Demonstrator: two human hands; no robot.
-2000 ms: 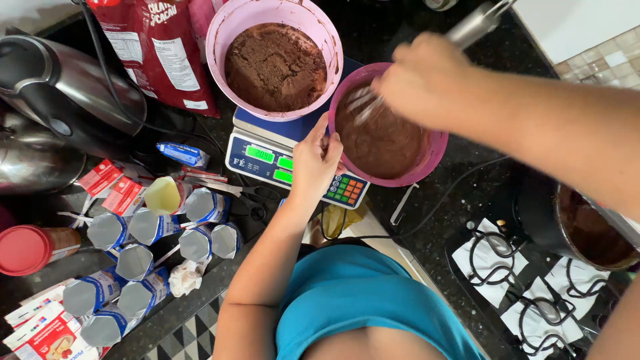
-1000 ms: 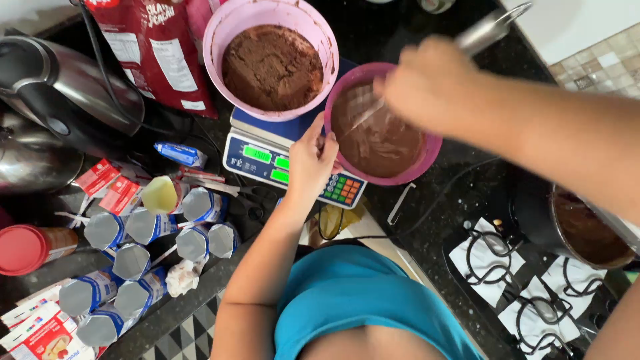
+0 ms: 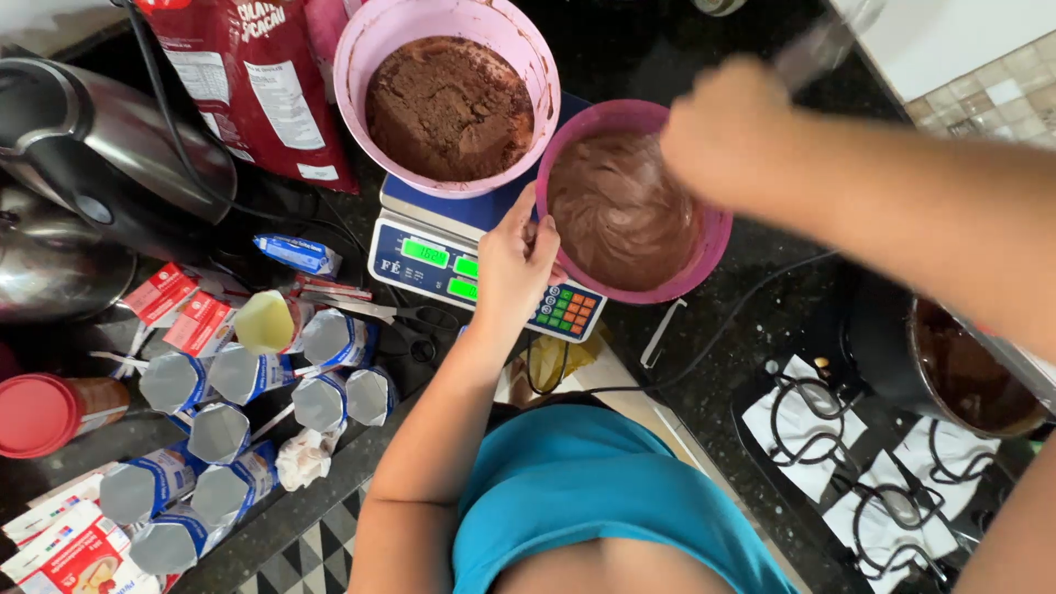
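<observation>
My left hand grips the near left rim of a magenta bowl that holds a smooth brown mixture. My right hand, blurred, is closed on a whisk whose handle points up and right; the whisk's lower end is blurred at the mixture. Left of this bowl, a light pink bowl of brown powder stands on a digital kitchen scale with lit green displays. My left wrist covers part of the scale's panel.
Several opened cartons, scissors and a red-lidded tub stand at left. Behind them are an electric kettle and a dark red bag. A dark pot with brown contents stands near the stove grates at right. A cord crosses the counter.
My right hand keeps moving the whisk in the magenta bowl, and the mixture's surface now shows swirled ridges. My left hand stays at the rim.
</observation>
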